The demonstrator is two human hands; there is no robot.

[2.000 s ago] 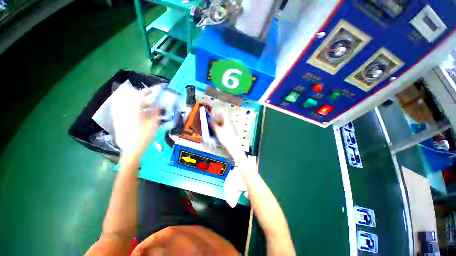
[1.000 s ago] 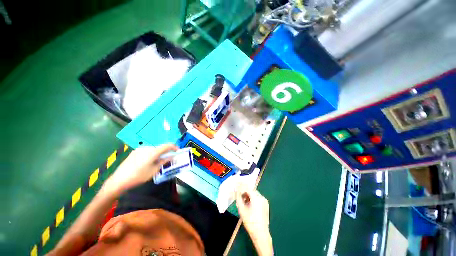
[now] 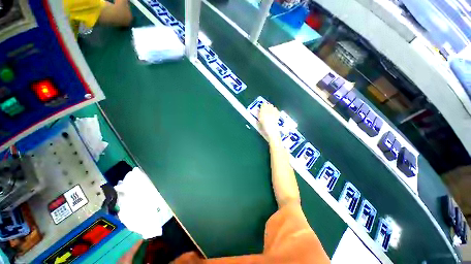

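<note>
My right hand is over the row of white-blue plastic panels on the dark green line. Its fingers touch or cover a panel near the upper middle; whether they grip it cannot be told. My left hand shows only as a small blurred part at the bottom edge, and what it holds is hidden. A panel sits in the copper-brown fixture at the lower left, partly cut off by the picture's edge.
The machine bed, white cloth and control panel are at left. A white bundle lies on the green bench by a post. Dark blocks line a white board across. Another person's arm is at top left.
The view has swung right to the line. My right hand has left the white cloth and reached out to the panels. My left hand, which held a panel, is now mostly out of view.
</note>
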